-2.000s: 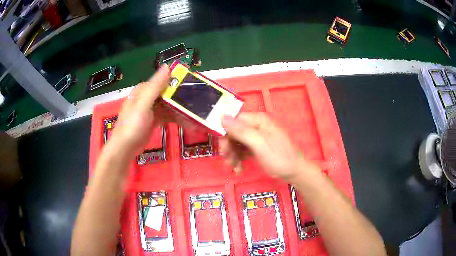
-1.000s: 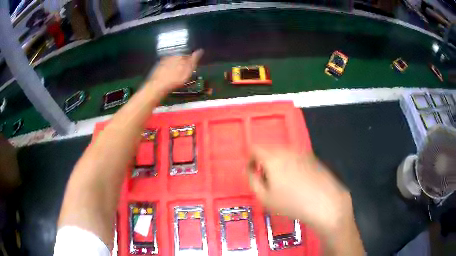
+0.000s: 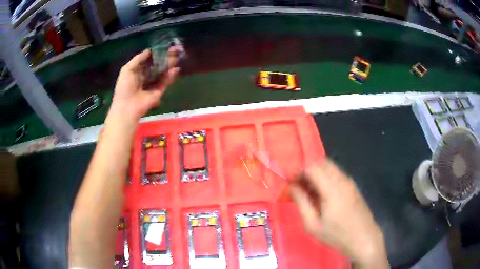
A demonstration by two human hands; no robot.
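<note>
My left hand (image 3: 139, 86) is raised over the green belt, its fingers around a blurred dark green board-and-screen unit (image 3: 164, 51). My right hand (image 3: 334, 213) is over the right part of the red foam tray (image 3: 310, 147). A blurred, pale thin-edged piece (image 3: 260, 165), seemingly a front cover, reaches left from its fingertips; its details are unclear. Front covers lie in tray pockets, two in the upper row (image 3: 193, 157) and several in the lower row (image 3: 255, 241). One lower cover has a white slip (image 3: 155, 233) inside its frame. Two upper right pockets hold no resting cover.
A yellow-and-red covered unit (image 3: 278, 80) lies on the green belt (image 3: 226, 86), with smaller ones farther right. A board unit (image 3: 88, 106) lies at left by a grey post (image 3: 39, 89). A fan (image 3: 457, 165) and thin frames on a white sheet (image 3: 445, 113) are at right.
The covered unit was put on the belt. My left hand has picked up a board unit from the belt. The cover at the lower right has left its pocket, and my right hand has moved slightly right.
</note>
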